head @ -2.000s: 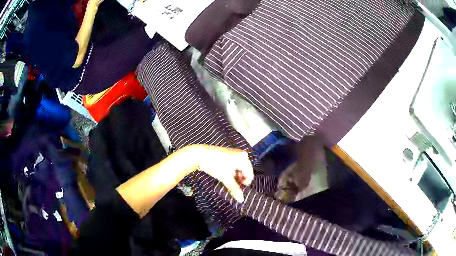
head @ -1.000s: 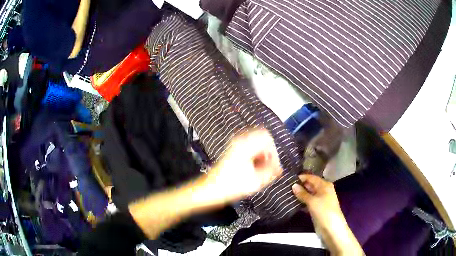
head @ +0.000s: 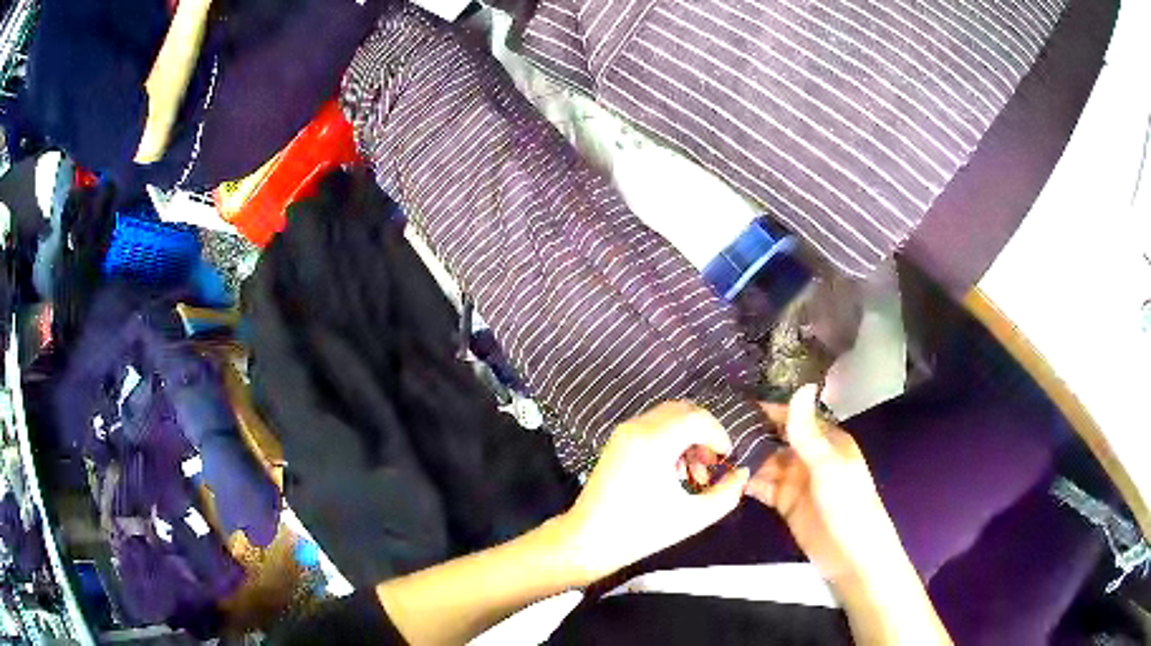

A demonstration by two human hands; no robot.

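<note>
A striped knit fabric piece point(head: 543, 240), maroon-brown with thin white lines, runs from the upper left down to my hands. My left hand point(head: 663, 486) pinches its lower end. My right hand point(head: 820, 492) grips the same end just to the right, thumb raised, fingertips nearly touching my left hand's. The fingertips partly hide the fabric end. A striped garment point(head: 820, 114) lies flat on the white table point(head: 1073, 240) at the upper right, with a plain dark panel point(head: 1010, 189) along its right side.
A black garment heap point(head: 379, 391) is left of the striped piece. A red-orange stool point(head: 297, 177) and a blue crate point(head: 152, 246) stand at the left. Dark bundles with white tags point(head: 164, 467) lie at the lower left. Another person's arm point(head: 171, 82) shows at the upper left.
The long narrow strip seen earlier across the lower right is no longer stretched out there. My right hand has come into view, and both hands now meet at the fabric's lower end.
</note>
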